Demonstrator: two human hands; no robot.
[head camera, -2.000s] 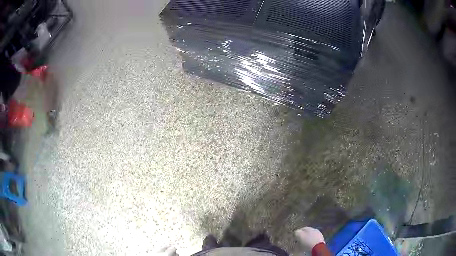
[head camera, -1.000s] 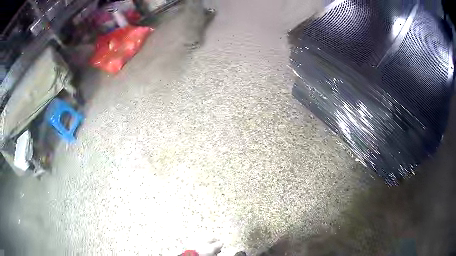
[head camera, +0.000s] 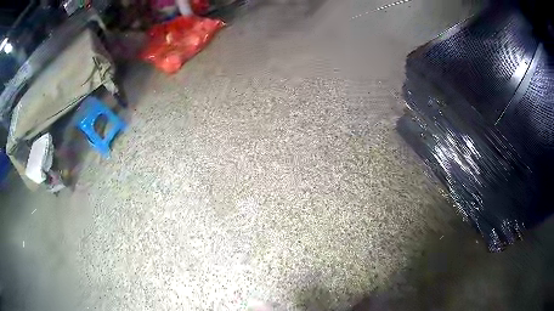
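The stack of black perforated panels (head camera: 486, 73) stands at the right of the view, partly cut off by the frame edge and dark at its far right. A raised seam runs across its top. Clear, wrinkled stretch film (head camera: 458, 158) with white glints covers its near side down to the floor. Neither of my hands can be made out; only a faint blurred pinkish patch shows at the bottom edge, too unclear to name.
A blue stool (head camera: 100, 126) stands on the speckled floor at the left. Behind it is a cloth-covered object (head camera: 61, 91) with a white box-like item (head camera: 39, 159) beside it. A red plastic bag (head camera: 182, 41) lies at the upper left.
The view has turned left, so the stack has shifted to the right and the stool and red bag show further in. My hands and the blue bin have left the view.
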